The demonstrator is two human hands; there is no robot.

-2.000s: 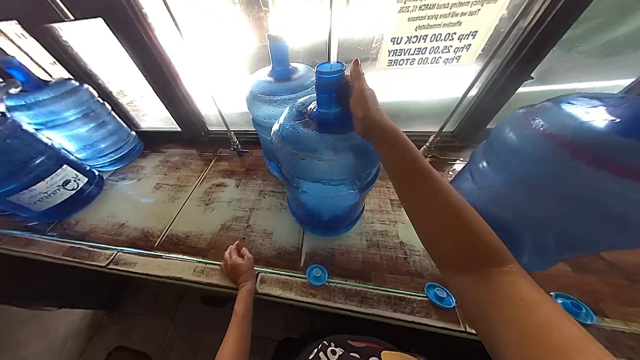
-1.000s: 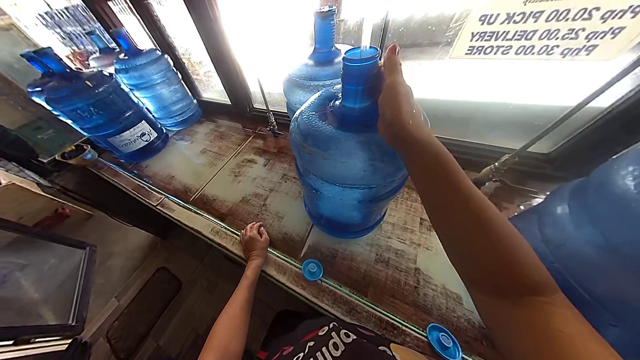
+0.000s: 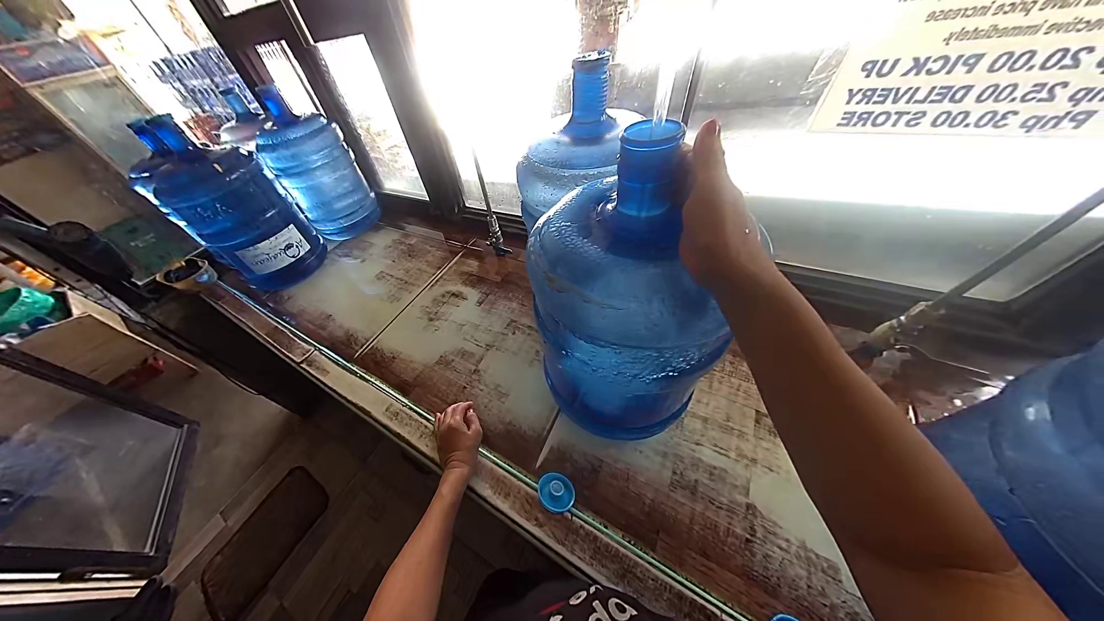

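Note:
A blue plastic water jug stands upright on the tiled counter, partly filled, with a clear stream of water falling into its uncapped mouth. My right hand lies against the right side of the jug's neck, thumb up; its other fingers are largely hidden. Curled over the counter's front edge is my left hand, with no object visible in it. To the right of that hand, a blue jug cap lies near the edge. Directly behind the jug stands another blue jug.
Several blue jugs, including a labelled one, stand at the counter's left end. A large blue jug is at the right. Metal rods with fittings stand along the window. A printed sign hangs on the glass.
The view has swung to the left, showing more floor and jugs there. My right hand stays at the jug's neck and my left hand at the counter edge.

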